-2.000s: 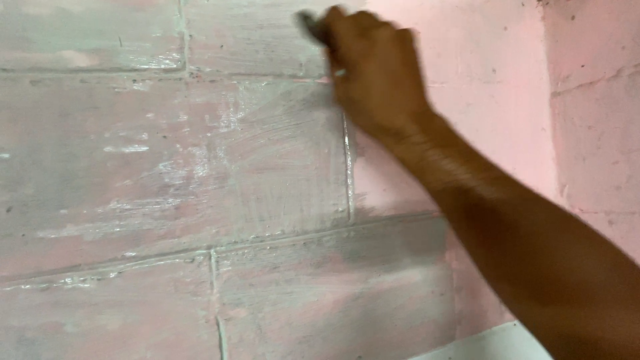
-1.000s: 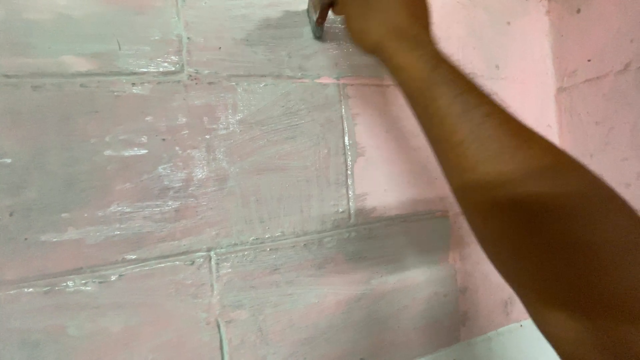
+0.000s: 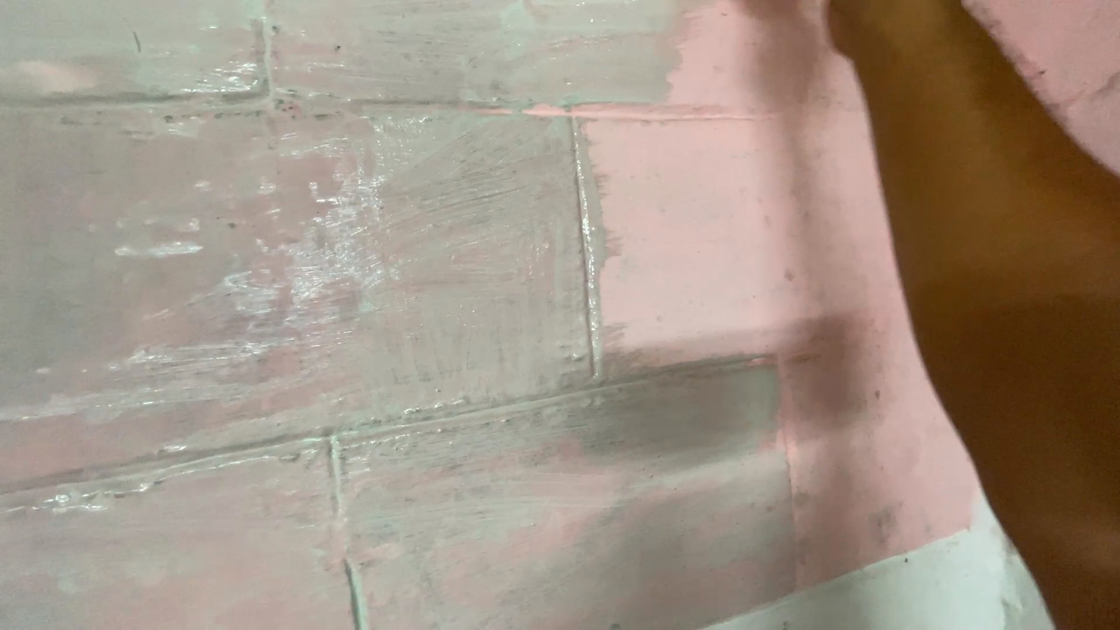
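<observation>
My right forearm comes in from the lower right and rises along the right side of the head view. Only the heel of my right hand shows at the top edge; its fingers, and anything in them, are cut off. It is nearest the upper right of a pink block wall. Wet, streaky grey-green paint covers much of the wall's left and middle, with a ragged edge against the pink. Raised mortar joints run between the blocks, some glossy. My left hand is out of view.
A pale white-green surface meets the wall's lower edge at the bottom right. Behind my forearm, another pink wall section shows at the upper right. My arm casts a soft shadow on the pink blocks.
My right hand has moved up and to the right, mostly out of view. The dark-tipped tool seen in it earlier no longer shows. The upper block's ragged paint edge is now uncovered.
</observation>
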